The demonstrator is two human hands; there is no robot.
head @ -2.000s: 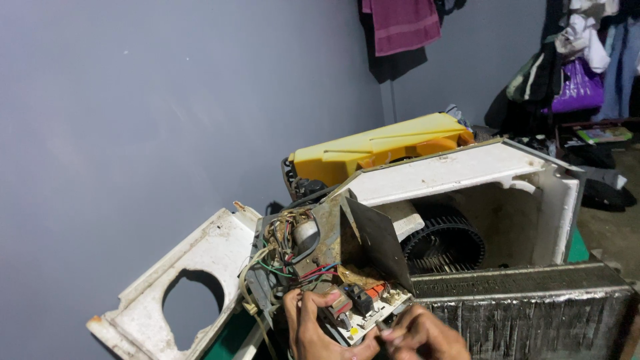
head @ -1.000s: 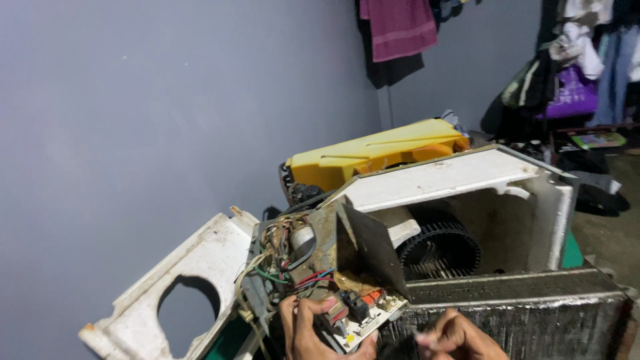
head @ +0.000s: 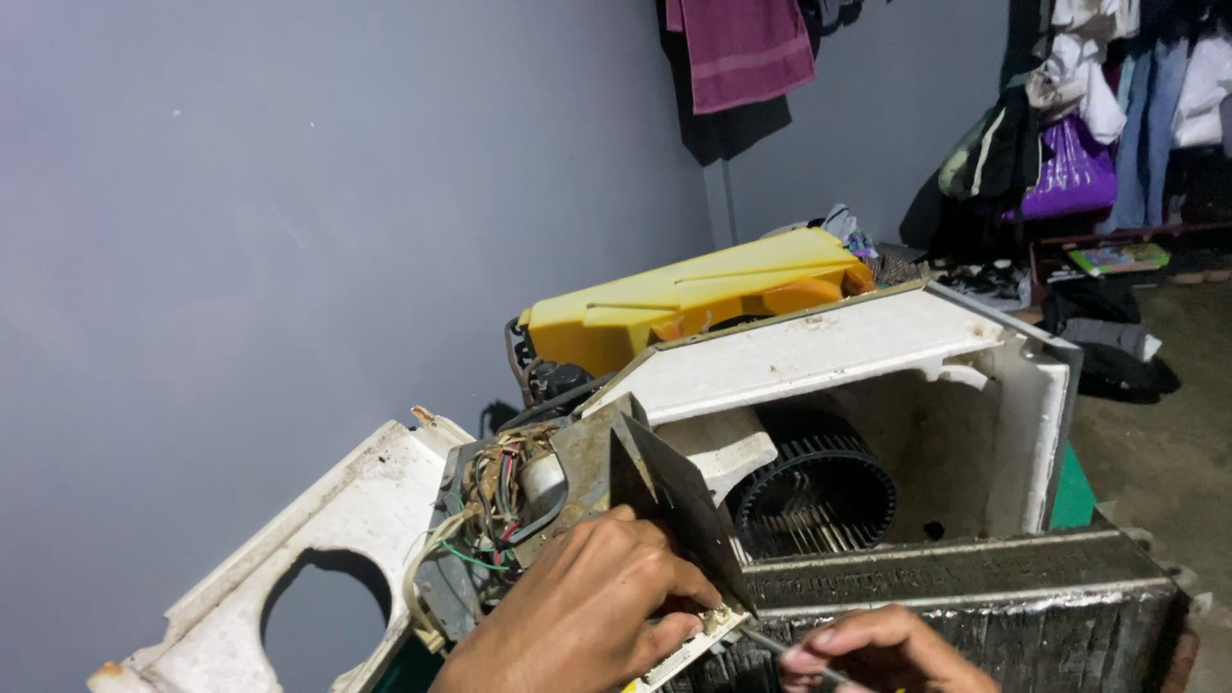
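Note:
My left hand (head: 597, 597) lies over the metal control box (head: 602, 452) of a dismantled air conditioner, its thumb and fingers gripping the white-edged circuit board (head: 688, 650) at the box's lower end. To the right, my right hand (head: 876, 650) pinches a thin metal shaft (head: 770, 640), likely a screwdriver's, whose tip is at the board's edge; the handle is mostly hidden. Tangled wires (head: 491, 491) and a capacitor (head: 544, 479) sit in the box. Behind stands the white foam housing (head: 799, 356) with a black blower wheel (head: 818, 491).
A dirty finned coil (head: 962, 597) lies along the lower right. At the left leans a white panel (head: 327, 500) with a round hole. A yellow plastic part (head: 693, 289) is behind the housing, by the grey wall (head: 289, 241). Clothes and a purple bag (head: 1068, 173) hang at the back right.
My left hand has moved up over the board, covering components that showed before. My right hand, apart from the board one second ago, now has the shaft at its edge.

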